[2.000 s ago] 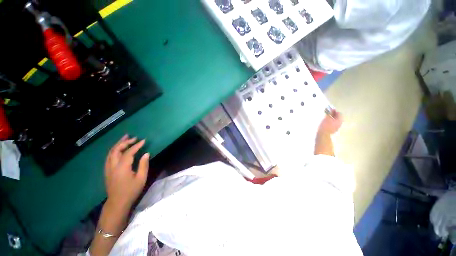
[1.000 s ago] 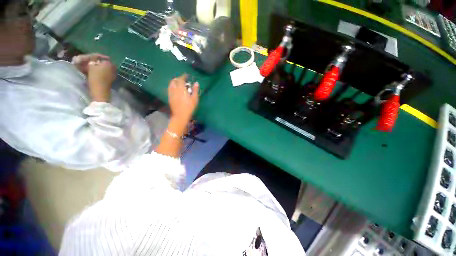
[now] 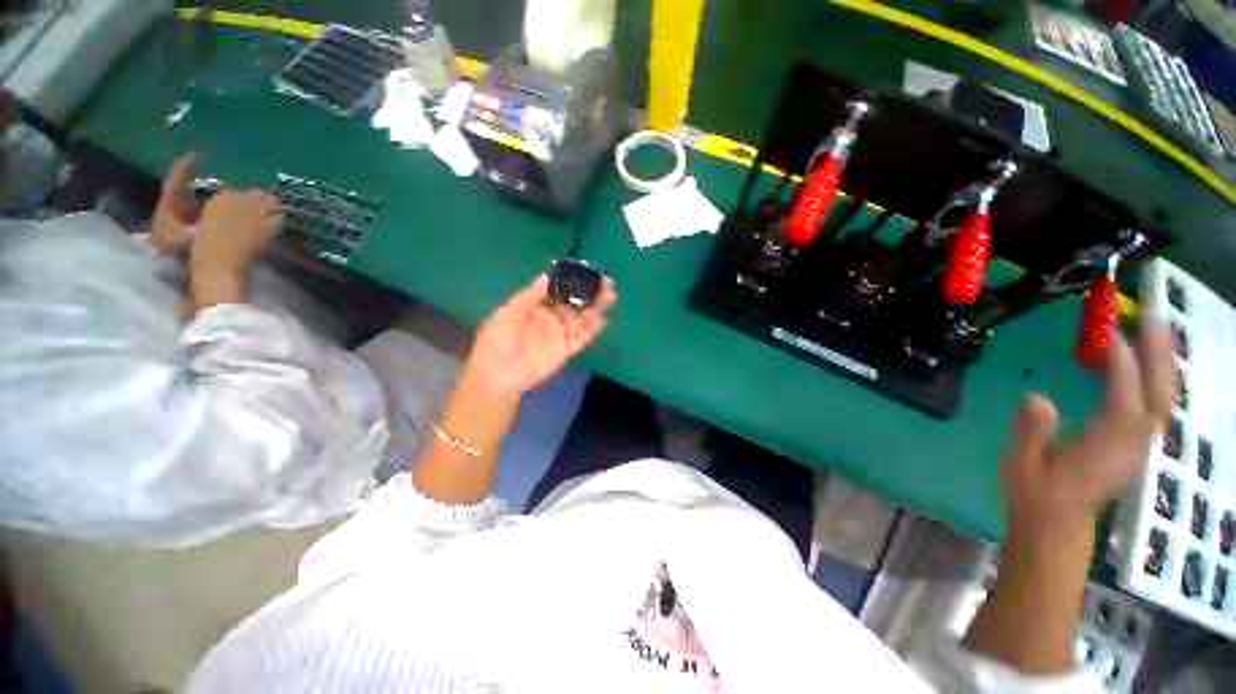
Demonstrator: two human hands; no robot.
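Observation:
My left hand (image 3: 531, 339) is palm up over the bench's front edge and holds a dark squarish watch case (image 3: 575, 283) at its fingertips. My right hand (image 3: 1084, 447) is raised at the right, blurred, fingers spread, with nothing visible in it. It is in front of the white upper parts tray (image 3: 1145, 549), which holds rows of dark units. The black press fixture (image 3: 827, 350) stands between my hands. Its three red clamp handles (image 3: 968, 258) hang down at an angle. Dark parts show in its stations, but I cannot tell whether they are units.
A masking tape roll (image 3: 651, 161) and white paper (image 3: 672, 213) lie left of the fixture. A tape dispenser (image 3: 537, 129) and crumpled white wipes (image 3: 420, 122) are behind my left hand. A neighbour in a pale smock (image 3: 203, 393) works at the left by a parts tray (image 3: 325, 217). A lower parts tray (image 3: 1114, 637) is at bottom right.
My left hand has turned palm up and moved right, now with the dark watch case in it. My right hand has come into view at the right. The view has shifted slightly.

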